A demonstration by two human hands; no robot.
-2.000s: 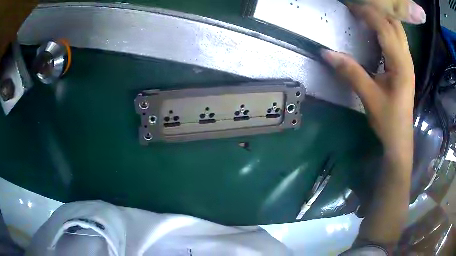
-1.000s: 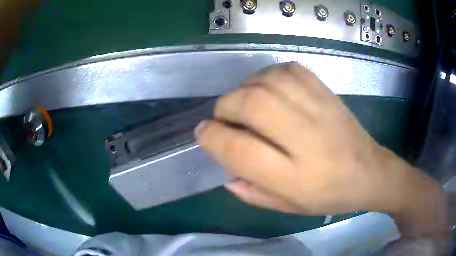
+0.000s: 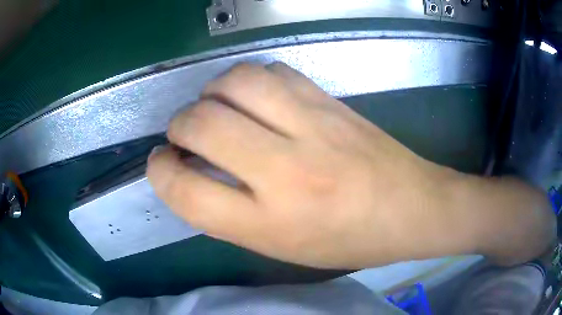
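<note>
My right hand (image 3: pixel 308 178) is bare and comes in from the right. Its fingers are closed on the cover plate (image 3: pixel 129 218), a smooth silver-white bar with small groups of dots. The plate's left part shows below my fingers; its right part is hidden under the hand. The plate is slanted over the base jig (image 3: pixel 114 181), of which only a dark edge shows behind it; I cannot tell whether they touch. A blurred brownish shape fills the top left corner; I cannot tell whether it is my left hand.
A long metal strip (image 3: pixel 394 64) crosses the green mat behind the hand. Beyond it lies a silver strip plate (image 3: pixel 345 7) with screw holes, cut off by the top edge. A round knob (image 3: pixel 12 197) with an orange ring is at the left edge. Blue pieces (image 3: pixel 411 300) show at the bottom right.
My right hand came from the far right to the jig with the cover plate. In the last second, hand and plate shifted left in the picture, as did the surroundings.
</note>
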